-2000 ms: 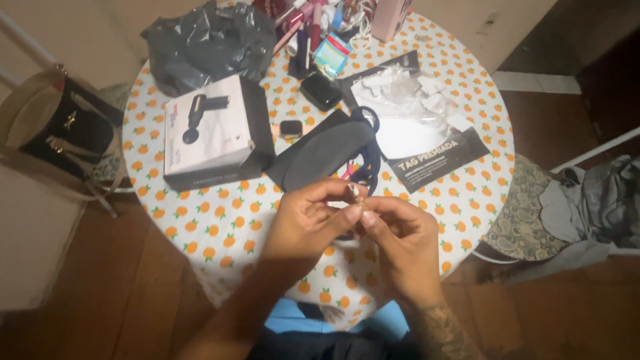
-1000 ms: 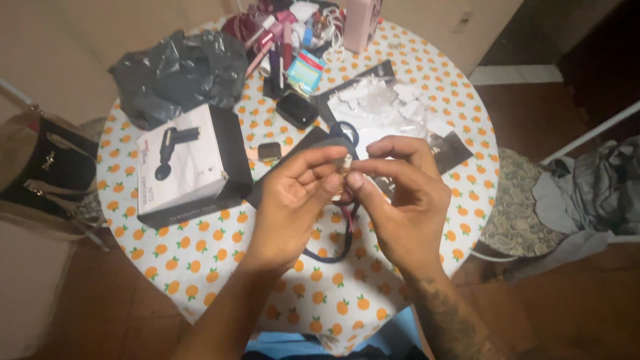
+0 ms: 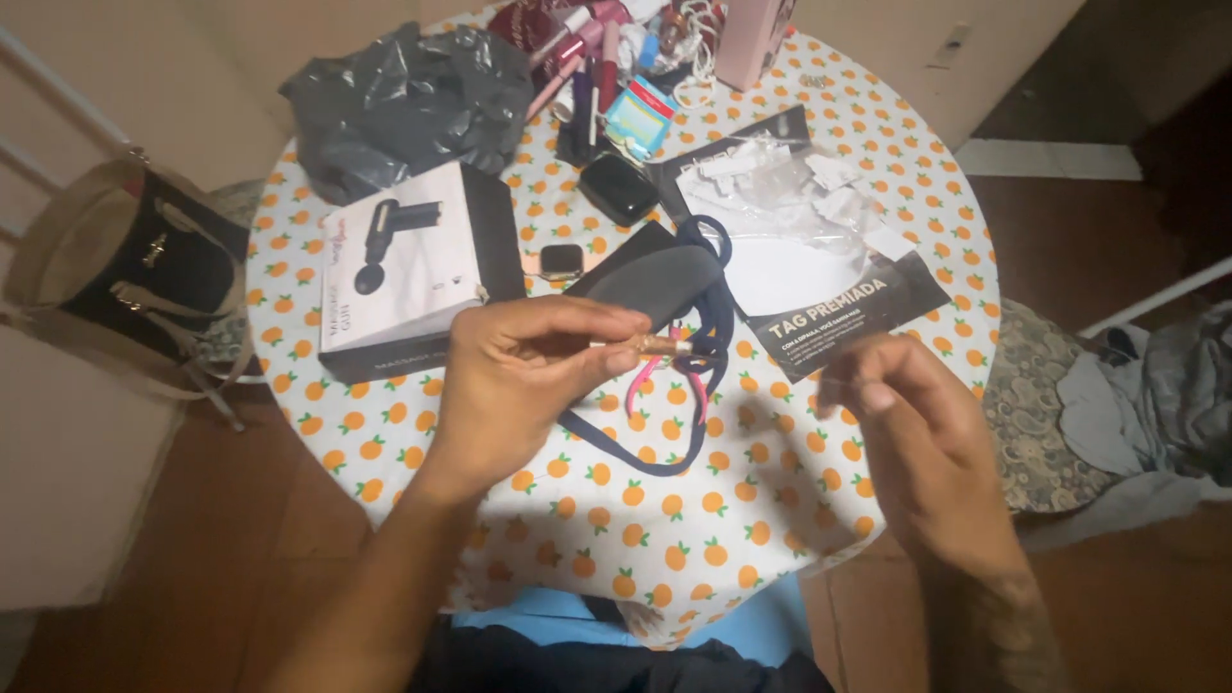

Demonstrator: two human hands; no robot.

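Between its thumb and fingers my left hand (image 3: 539, 375) holds a small slim gold-brown item (image 3: 654, 345) with a pale end; its exact kind is unclear. My right hand (image 3: 914, 423) is apart from it at the right, fingers bent; a thin thread may run from it, but blur hides this. Beneath the held item lie pink-handled pliers (image 3: 701, 393), partly hidden, and a dark blue cord (image 3: 635, 460) in loops. A dark grey case (image 3: 659, 279) lies just behind, with a smartwatch (image 3: 561, 261) to its left.
On the round table's orange-patterned cloth (image 3: 597, 563) stand a massage gun box (image 3: 409, 260), a grey plastic bag (image 3: 409, 106), a black rounded case (image 3: 618, 188), cosmetics (image 3: 587, 77) and a pink box (image 3: 754, 38). A black printed package (image 3: 847, 313) carries clear plastic (image 3: 784, 197). A handbag (image 3: 144, 250) hangs at left.
My right hand has moved away to the right from the small item, where both hands were together before. My left hand keeps hold of it.
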